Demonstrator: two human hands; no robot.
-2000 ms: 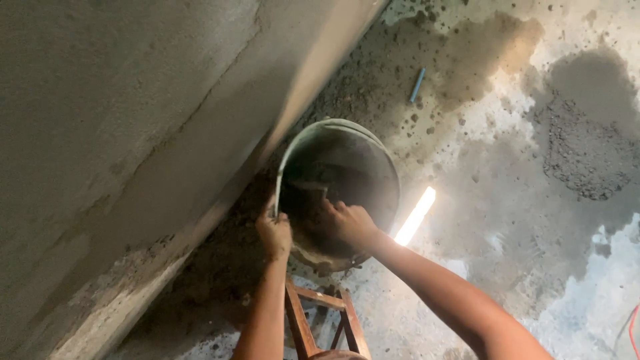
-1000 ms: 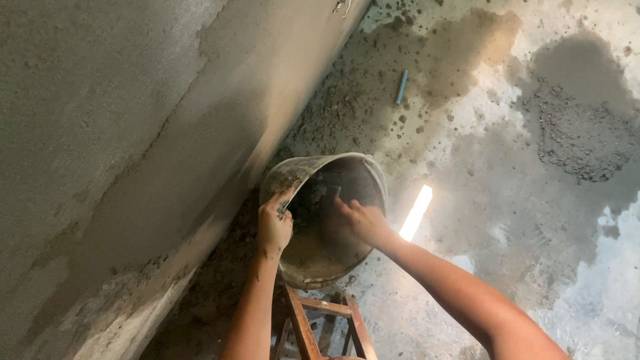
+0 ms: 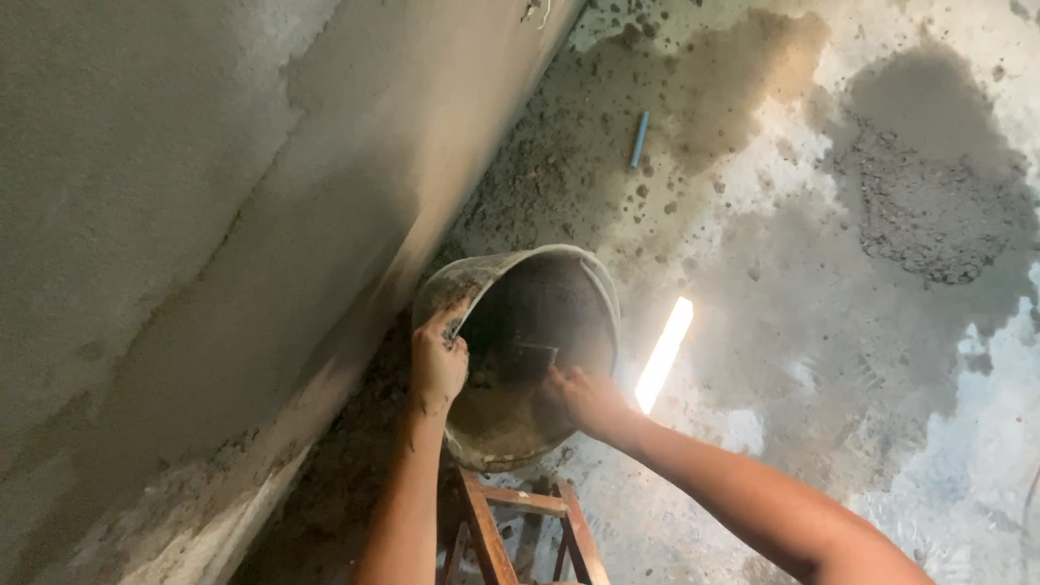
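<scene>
A mortar-stained bucket [image 3: 601, 284] is tilted at the centre, its mouth facing me, close to the wall's foot. My left hand [image 3: 439, 357] grips its left rim, with grey mortar on the fingers. Inside the mouth, at the right, my right hand [image 3: 587, 398] is closed on a small tool, seemingly a trowel [image 3: 554, 357]; its blade lies in shadow and its shape is unclear. The bucket's inside is dark, and how much mortar it holds cannot be told.
A rusty metal-framed stand [image 3: 524, 500] is below the bucket. The plastered wall [image 3: 203, 244] rises at the left. On the wet concrete floor lie a blue pipe piece [image 3: 640, 140], a patch of mortar [image 3: 934, 211] and scattered crumbs. A bright strip of light [image 3: 665, 355] shows right of the bucket.
The bucket has tipped from more upright to further over, its outer left side now showing. My left hand stays at its rim while my right hand moves inside the mouth.
</scene>
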